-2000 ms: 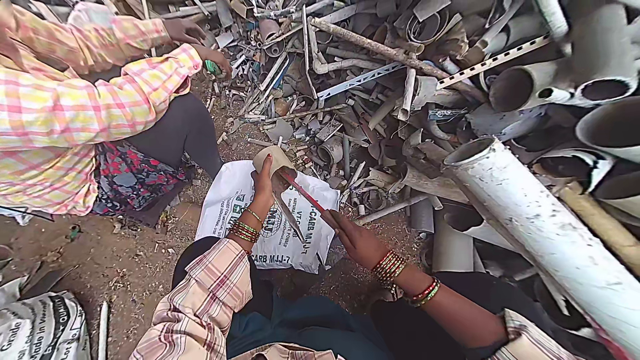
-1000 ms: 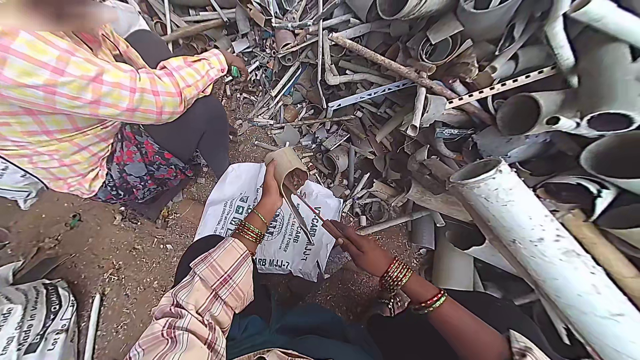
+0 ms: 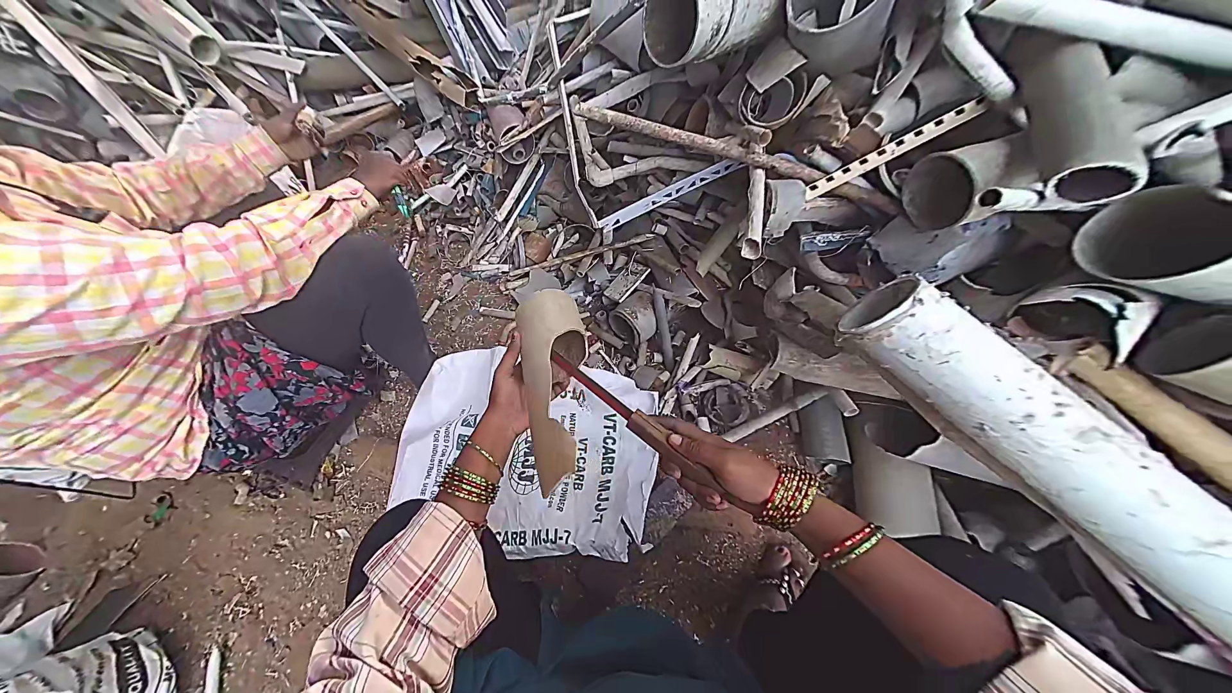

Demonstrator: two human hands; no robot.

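My left hand grips a broken piece of beige plastic pipe from its left side, above a printed white sack on the ground. The pipe piece has a round open end and a long jagged tongue that hangs down. In my right hand is the wooden handle of a tool with a thin, reddish-brown metal blade. The blade's far end meets the inner side of the pipe piece; its tip is partly hidden there. Both wrists wear bangles.
A large heap of scrap pipes spreads ahead and to the right. One long white pipe slants close to my right arm. At the left sits another person in a checked shirt, hands at the heap. A second printed sack lies lower left.
The pipe piece has turned in my left hand, so its long tongue now hangs toward me. The other person's hands have come farther apart, with both arms stretched toward the heap.
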